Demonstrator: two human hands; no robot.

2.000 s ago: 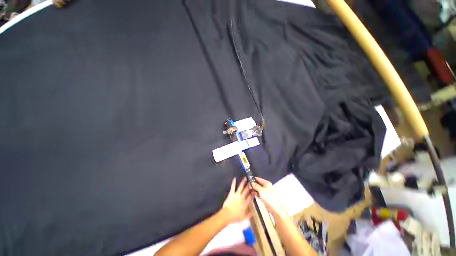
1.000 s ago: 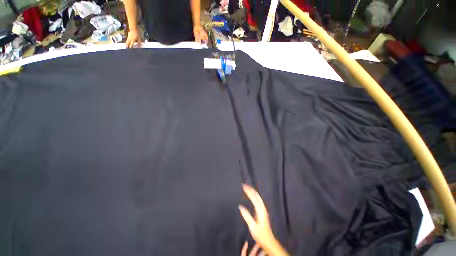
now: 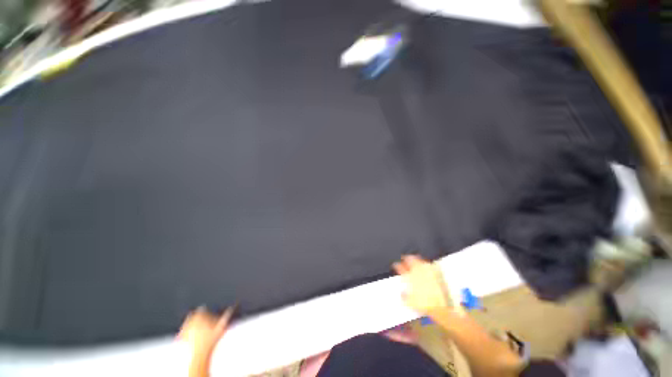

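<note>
The black fabric ply [image 3: 243, 169] covers most of the table, its near edge running along the white table rim. My left hand [image 3: 203, 331] is blurred at that edge, lower left. My right hand [image 3: 424, 283] is at the same edge to the right. Whether either hand grips the cloth cannot be told. The end cutter [image 3: 376, 53], white and blue and blurred, lies on the black cloth near the far side.
Bunched black cloth [image 3: 553, 228] hangs at the table's right end. A thick pale yellow pole [image 3: 611, 74] crosses the upper right. A yellow item [image 3: 60, 68] lies at the far left edge. Small blue bits [image 3: 469, 299] are by the near rim. Scraps lie at lower right.
My hands first held the cutter's handle end; then one reached over the cloth. Now both are at the near edge, apart. The cutter went to the far side. The second person is out of view.
</note>
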